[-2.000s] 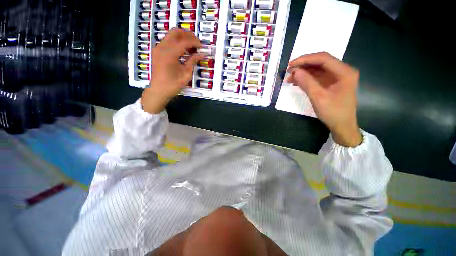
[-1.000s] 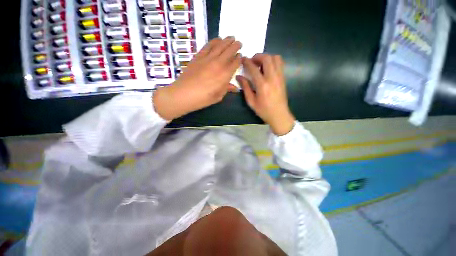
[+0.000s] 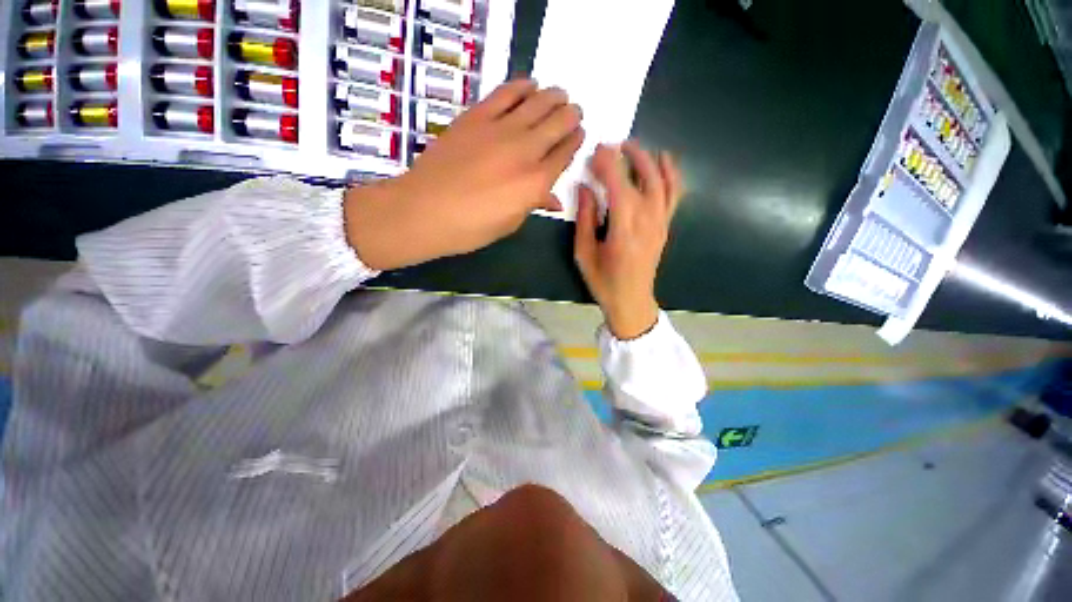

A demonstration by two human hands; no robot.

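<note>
A plain white sheet [image 3: 605, 59] lies on the dark bench in front of me. My left hand [image 3: 476, 176] rests over the sheet's lower left edge with fingers curled; what is under its fingertips is hidden. My right hand [image 3: 629, 223] is just right of it, slightly blurred, with fingers bent over the sheet's lower end. I cannot tell whether either hand holds a small part. The white parts tray [image 3: 235, 151] at the left holds columns of small cylinders with silver, white, red and yellow sections.
A second white tray [image 3: 864, 176], partly filled with small cylinders, lies tilted at the right of the dark bench [image 3: 741, 188]. The bench's front edge runs below my hands. A green floor sign [image 3: 737, 436] shows on the blue floor marking.
My left hand has moved from the parts tray to the sheet, beside my right hand. Since one second ago both hands stay close together there. The view has shifted, showing more of the right tray.
</note>
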